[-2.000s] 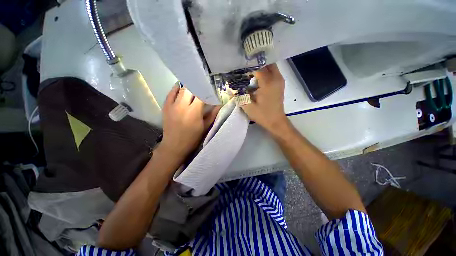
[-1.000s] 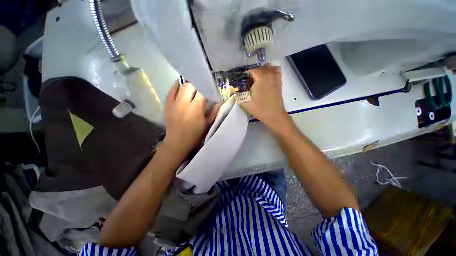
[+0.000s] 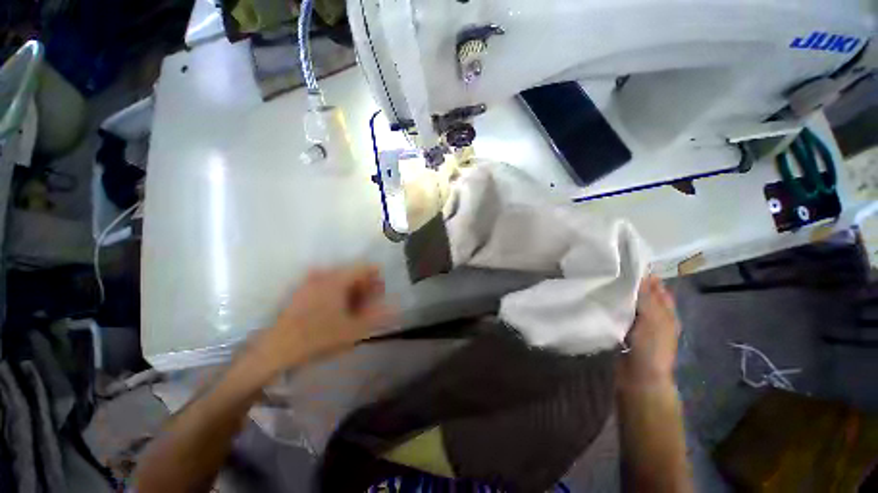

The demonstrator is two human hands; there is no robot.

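A whitish lining cloth (image 3: pixel 568 250) runs from the needle area across the table's front edge to my right hand. A small dark brown piece (image 3: pixel 428 252) lies at its left end, just below the needle plate (image 3: pixel 390 173). A dark brown garment piece (image 3: pixel 529 404) with a pale yellow-green patch hangs below the table edge towards my lap. My right hand (image 3: pixel 655 323) grips the edge of the whitish cloth. My left hand (image 3: pixel 332 308) is blurred, over the table's front edge, with fingers curled; whether it holds anything is unclear. The presser foot (image 3: pixel 438 157) is partly hidden.
The white sewing machine (image 3: pixel 597 48) stands behind the cloth, with a black phone (image 3: pixel 576 130) on its bed. A gooseneck lamp (image 3: pixel 306 58) is left of the needle. Green-handled snips (image 3: pixel 809 168) lie at the right table end. Grey garments (image 3: pixel 34 414) are heaped at lower left.
Both hands have left the needle, the left towards the table edge, the right rightward with the whitish cloth. The dark brown cloth has gone from the table's left to the front. The view takes in more machine.
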